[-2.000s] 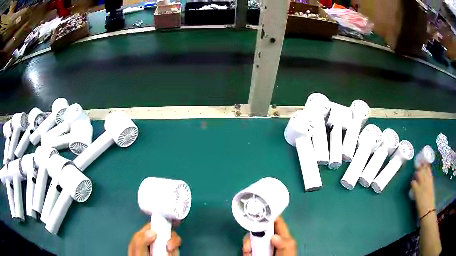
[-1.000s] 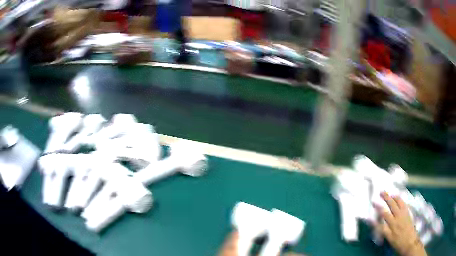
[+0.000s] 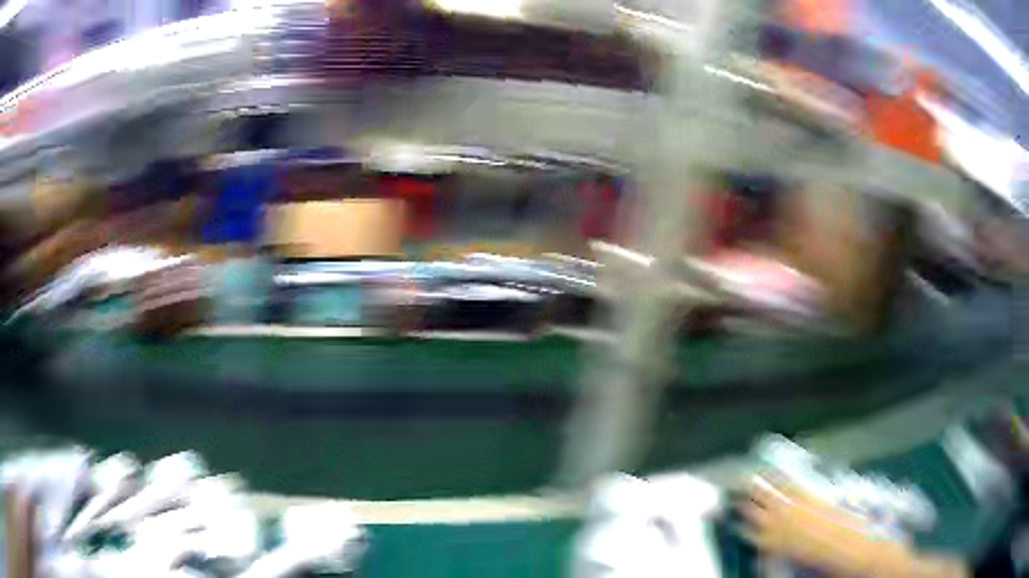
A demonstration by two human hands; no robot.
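The frame is strongly blurred. Neither my left hand nor my right hand can be made out. White handheld fans (image 3: 169, 519) lie in a loose group at the lower left, on the green bench (image 3: 463, 551). More white fans (image 3: 649, 528) show at the lower right of centre, cut off by the bottom edge. A hand (image 3: 818, 528) reaches in from the right over white pieces beside them. Its forearm comes from the right edge, so it looks like a coworker's. What it holds cannot be told.
A pale rail (image 3: 418, 510) edges the bench, with an upright post (image 3: 632, 373) right of centre. Beyond runs a dark green conveyor belt (image 3: 305, 435). Boxes, a tan carton (image 3: 339, 229) and red and blue shapes blur behind. An orange shape (image 3: 903, 122) is at upper right.
The view has swung and tilted up, so the bench sits lower in the picture. The two fans earlier held in my hands have left the view. The other hand remains by the right-hand fans.
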